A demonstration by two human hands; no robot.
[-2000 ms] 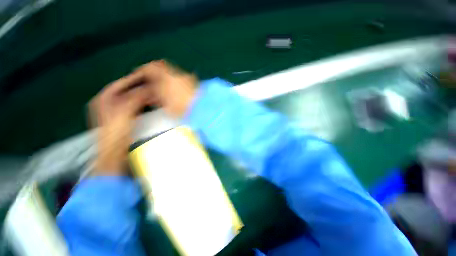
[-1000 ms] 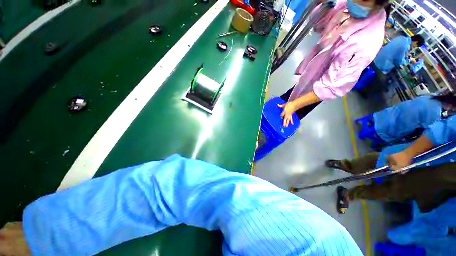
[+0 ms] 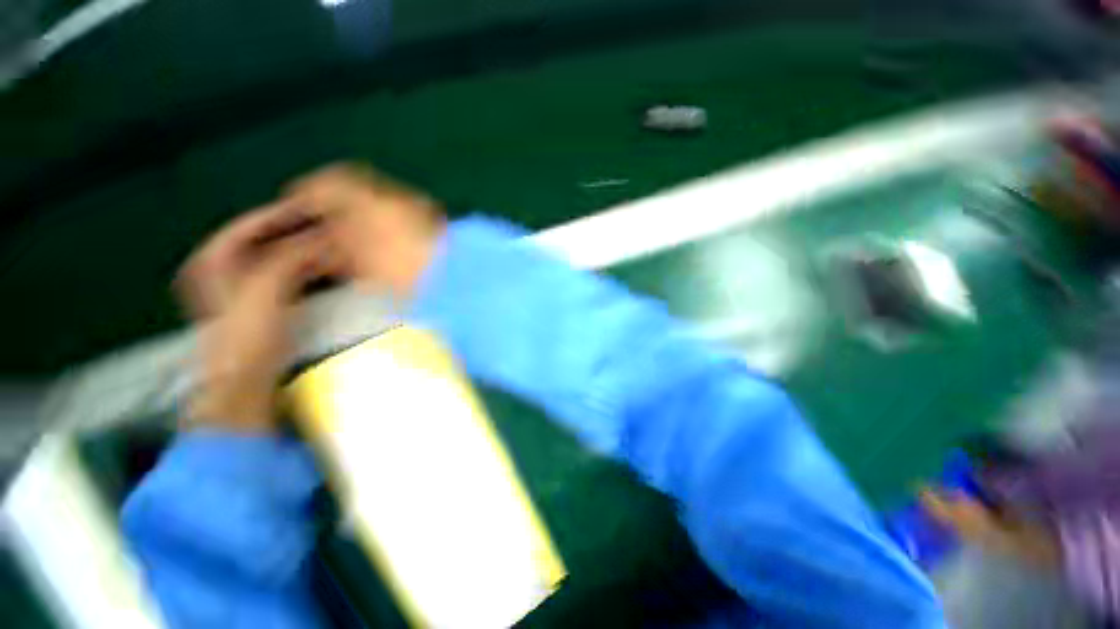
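The picture is strongly blurred. My left hand (image 3: 242, 322) and my right hand (image 3: 369, 231) are close together over the whitish rail at the belt's edge, fingers bent and meeting. A small dark patch shows between them, but I cannot tell whether it is a held unit or a gap. The white sheet stack with yellow edges (image 3: 430, 485) lies on the green bench just below my hands, between my blue sleeves.
A small greyish unit (image 3: 674, 118) lies on the dark green belt. The whitish rail (image 3: 786, 178) runs to the upper right. The spool in its holder (image 3: 903, 293) is on the bench at right. Another white stack (image 3: 76, 541) is at lower left. A person's hand (image 3: 964, 514) shows at lower right.
The view has swung back from the right-hand bench and aisle to my hands. Both hands now show together over the rail, where only part of one hand and a sleeve showed before.
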